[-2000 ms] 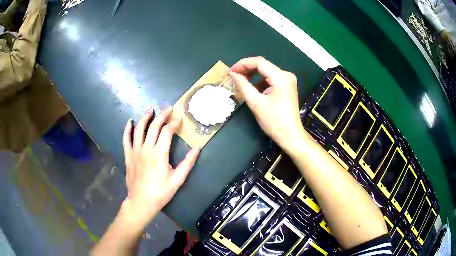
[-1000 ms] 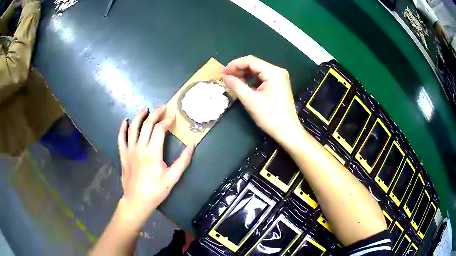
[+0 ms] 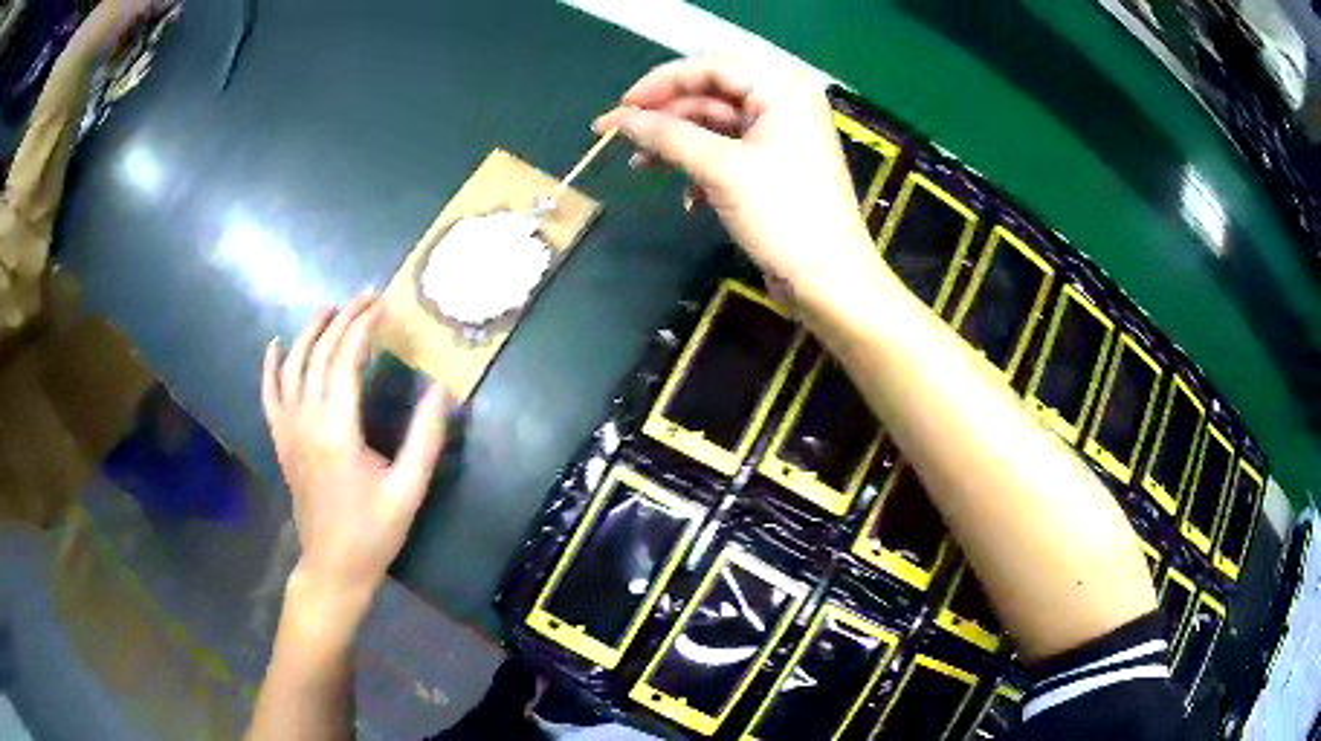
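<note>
My right hand pinches a thin pale cotton swab between its fingertips. The swab slants down to the left, its white tip just above or at the upper right rim of a round white pad; I cannot tell if they touch. The pad has a dark ring and lies on a tan cardboard piece. My left hand is spread with bare fingers, its fingertips at the cardboard's lower left edge. A black carrier tray with wrinkled plastic holds rows of yellow-bordered dark panels; my right forearm covers part of them.
The dark grey-green bench top carries the cardboard and tray. A pale strip separates it from a green surface behind. Another person's arm is at the left edge. The floor shows at lower left.
My right hand has moved up and away from the pad, so more of the swab shows. The view has shifted, with the pad and cardboard further left and more of the tray visible.
</note>
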